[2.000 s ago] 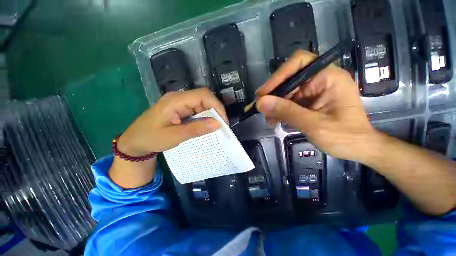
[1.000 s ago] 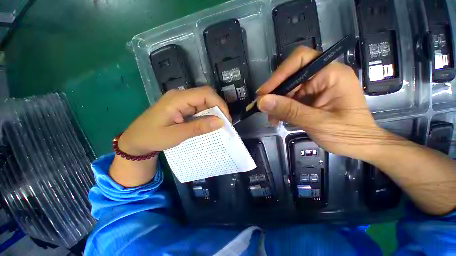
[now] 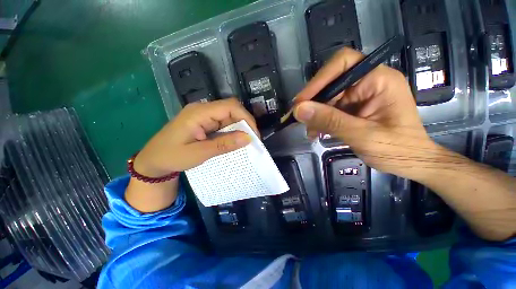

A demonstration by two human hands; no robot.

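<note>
My left hand (image 3: 206, 135) pinches a white label sheet (image 3: 235, 172) with rows of tiny marks, its upper edge bent over the fingers. My right hand (image 3: 362, 110) holds black tweezers (image 3: 353, 73) like a pen. Their tip is at the sheet's upper right edge, near my left fingertips; whether a sticker is on it cannot be told. Black phones, such as one at the lower middle (image 3: 346, 189) and one at the upper left (image 3: 256, 62), lie with open backs in two rows of a clear blister tray (image 3: 164, 62). My hands and the sheet partly cover several.
A thick stack of clear blister trays (image 3: 51, 192) stands at the left. The green workbench (image 3: 85, 62) shows behind and left of the phone tray. Blue sleeves reach in along the bottom edge.
My right hand and the tweezers have moved slightly up and right, the tip staying near the sheet's edge. My left hand and the sheet are almost unmoved.
</note>
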